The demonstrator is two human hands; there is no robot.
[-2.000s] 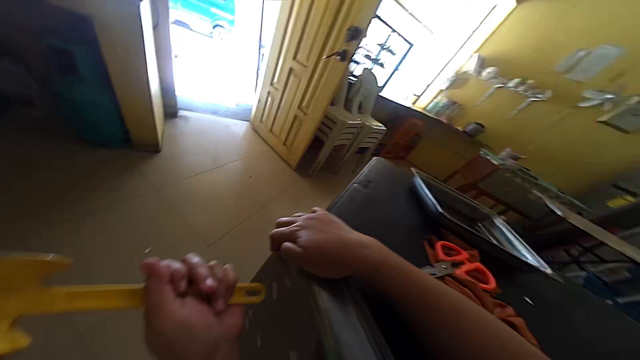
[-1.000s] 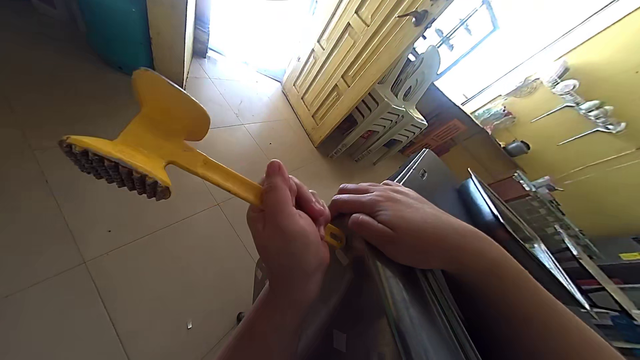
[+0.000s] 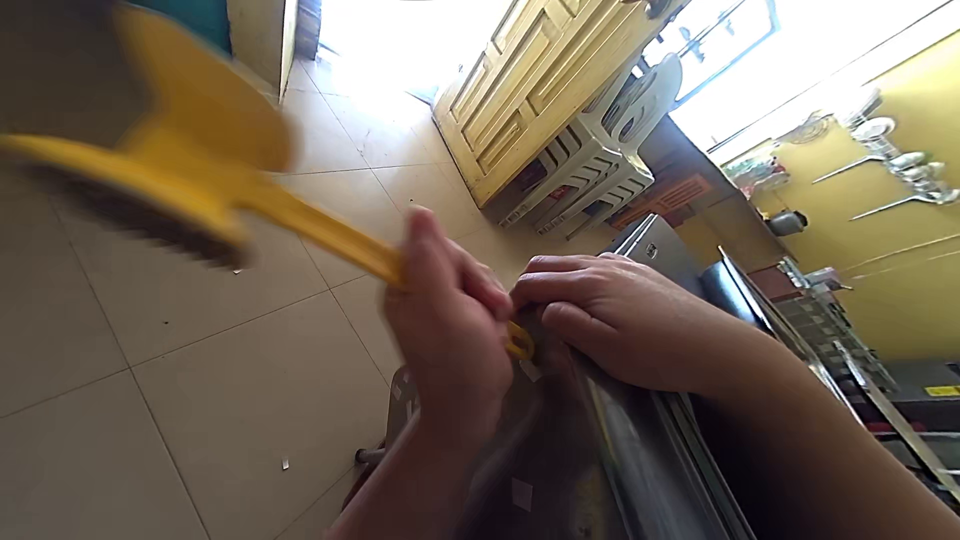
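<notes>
A yellow plastic brush (image 3: 206, 124) with dark bristles, blurred, extends to the upper left; a broad flared piece stands out opposite its bristles. My left hand (image 3: 450, 322) is closed around the handle, thumb up along it, and the looped handle end pokes out beside my fingers. Palm down, my right hand (image 3: 592, 300) lies just right of it, its fingers curled over the edge of a dark, smooth-faced unit (image 3: 637, 442). The fingertips are partly hidden. Small pale scraps cling to the unit's near face.
Beyond the tiled floor (image 3: 247, 390) is a yellow panelled door (image 3: 525, 82) beside a bright doorway. Stacked white plastic chairs (image 3: 592, 165) stand by it. A dark tray (image 3: 739, 292) is at the right, below utensils (image 3: 900, 161) on a yellow wall. Small scraps lie on the floor.
The brush, held low and level at the left two seconds ago, now angles up with its bristles showing. My left hand has come close beside my right hand. The view has shifted; the orange-handled scissors are out of sight.
</notes>
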